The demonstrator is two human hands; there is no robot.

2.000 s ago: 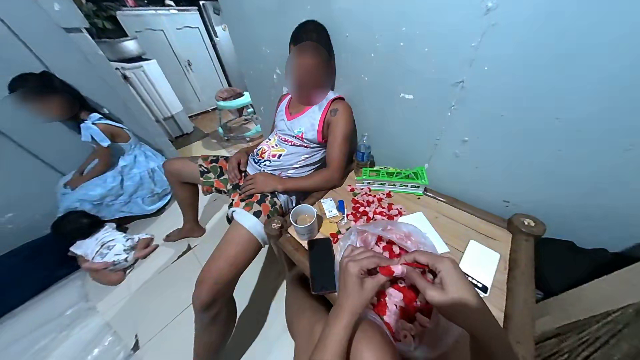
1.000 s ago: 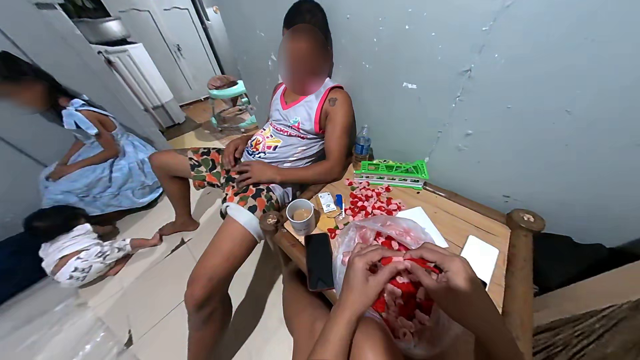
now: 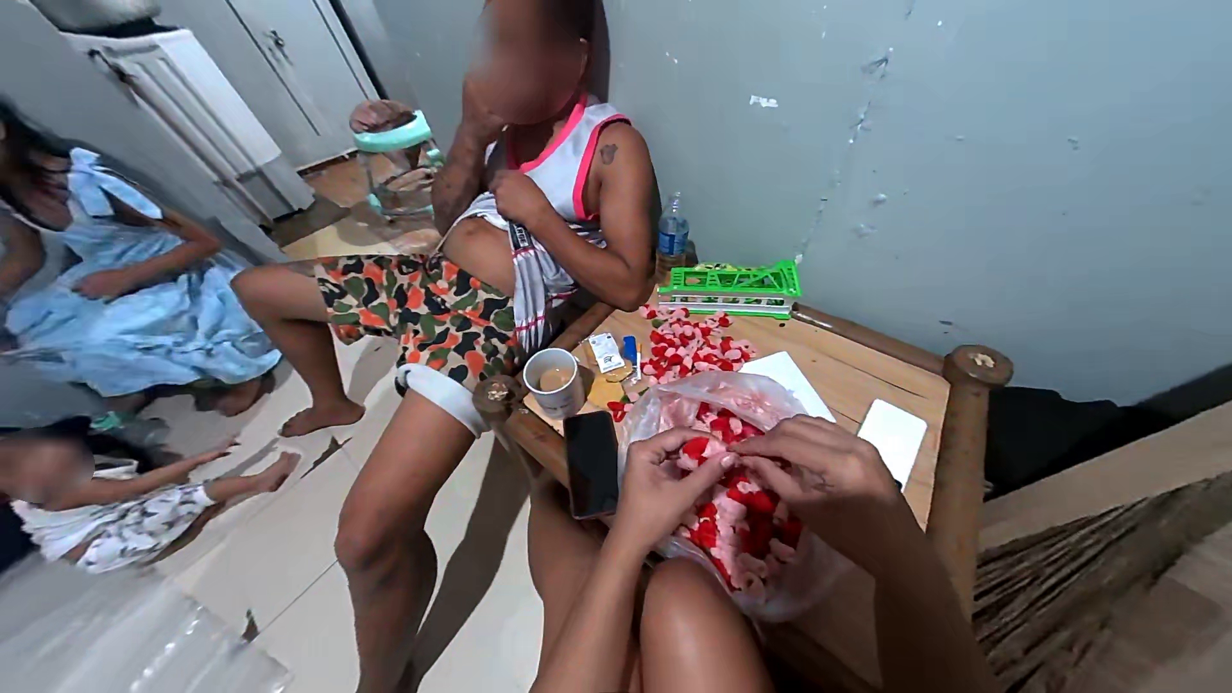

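Over a clear plastic bag (image 3: pixel 674 393) full of small red and pink pieces (image 3: pixel 736 539), both my hands meet with fingertips nearly touching. Between the thumb and fingers of my left hand (image 3: pixel 664 481) is a small red and pink piece (image 3: pixel 701 450). My right hand (image 3: pixel 828 467) pinches at the same piece from the right; its fingertips partly hide what they hold. Behind the bag, a pile of similar red and pink pieces (image 3: pixel 688 346) lies on the wooden table. A white sheet (image 3: pixel 789 380) lies partly under the bag's far side.
On the wooden table (image 3: pixel 857 356) are a cup with a drink (image 3: pixel 554 380), a black phone (image 3: pixel 591 462), a white rectangular object (image 3: pixel 892 438), a green plastic rack (image 3: pixel 731 289) and a bottle (image 3: pixel 673 231). A seated person (image 3: pixel 568 192) is beside the table; two others are at left.
The seated person has raised one hand to the face and lifted the shirt with the other. The small person on the floor has shifted, an arm now stretched out. My hands stay over the bag.
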